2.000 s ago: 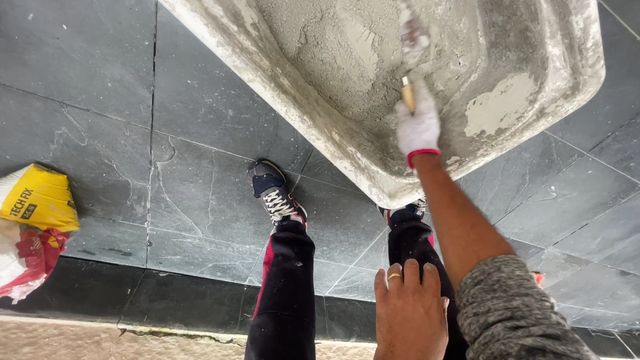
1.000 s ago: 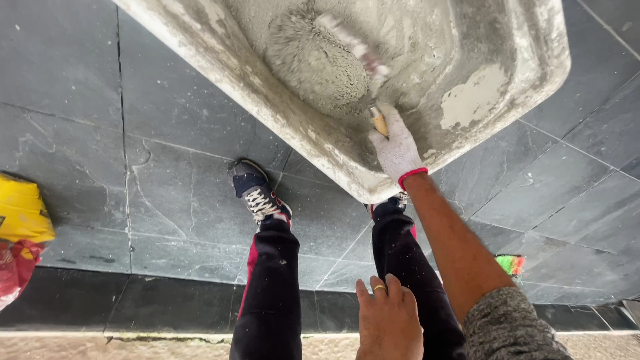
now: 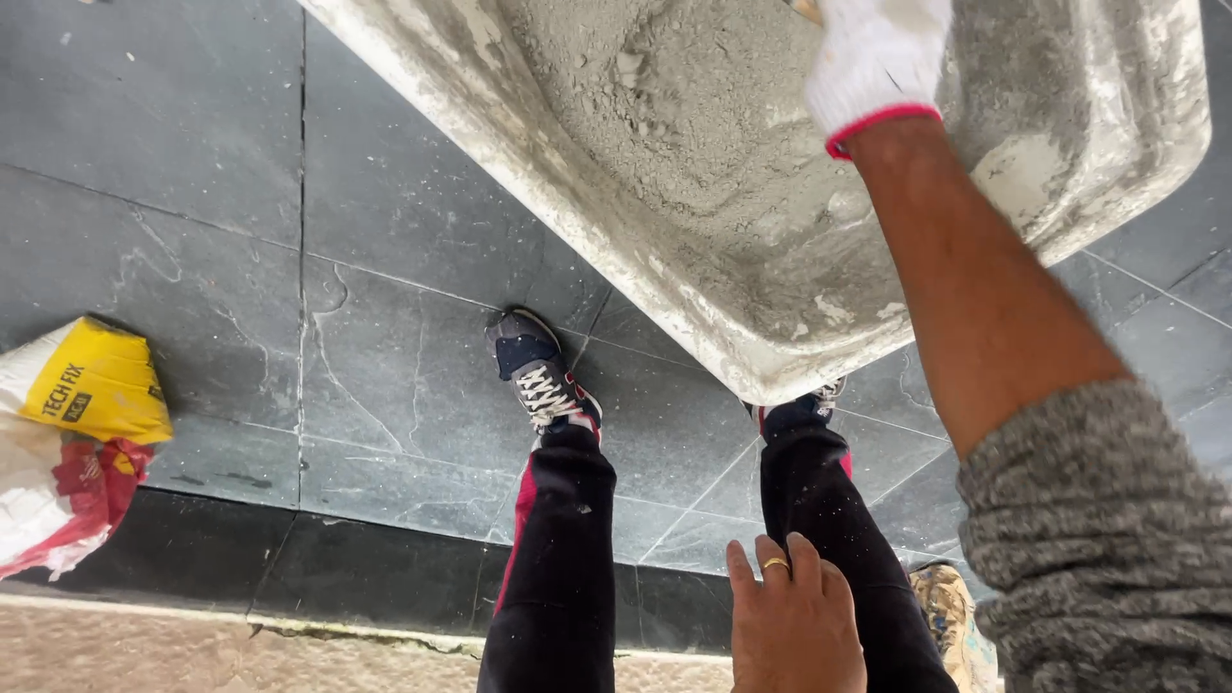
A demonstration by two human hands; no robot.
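Note:
My right hand, in a white knitted glove with a red cuff, grips the wooden handle of a tool whose other end lies beyond the top edge of the view. It is over a large mortar-stained tub with rounded corners. Grey, crumbly mortar mix covers the tub's floor below and left of the glove. Bare and wearing a ring, my left hand rests by my knee at the bottom, holding nothing, fingers slightly apart.
Both my shoes stand on dark slate-like floor tiles, one partly under the tub's near corner. Yellow and red-white bags lie at the left. A brown bag is at lower right. A dark tile border runs along the bottom.
My gloved hand has moved up and away from the tub's near corner, taking the tool's far end out of view. My left hand stays near my knee.

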